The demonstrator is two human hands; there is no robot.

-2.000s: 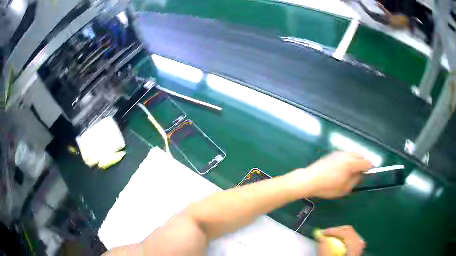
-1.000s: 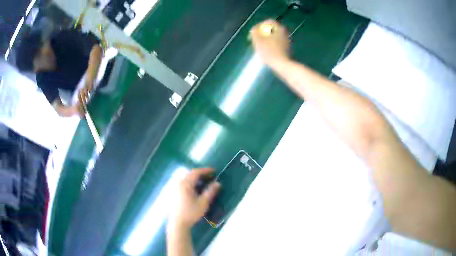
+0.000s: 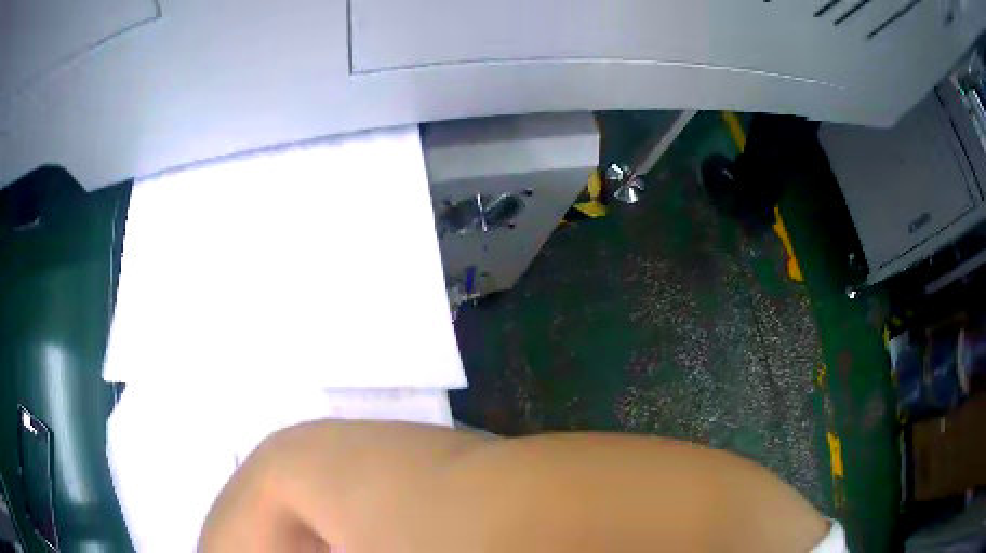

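Observation:
A thin dark phone frame [image 3: 37, 473] with a pale rim lies on the glossy green worktop [image 3: 65, 292] at the far left. A large white sheet [image 3: 281, 259] lies beside the green surface, and a second white sheet [image 3: 162, 464] shows below it. A bare bent arm, apparently my right, crosses the bottom over the sheet, with a white sleeve edge at lower right. Its hand is cut off below the picture. My left hand is not in view. No yellow tool shows.
A grey-white machine housing [image 3: 487, 65] spans the top. Below it is a grey box with a round fan vent [image 3: 481, 212]. A green speckled floor [image 3: 649, 335] with yellow lines lies right of the sheets. A grey cabinet [image 3: 908, 184] stands at right.
The view has swung right, towards the machine housing and floor. Both hands, the yellow tool, the conveyor and the person opposite have left the picture.

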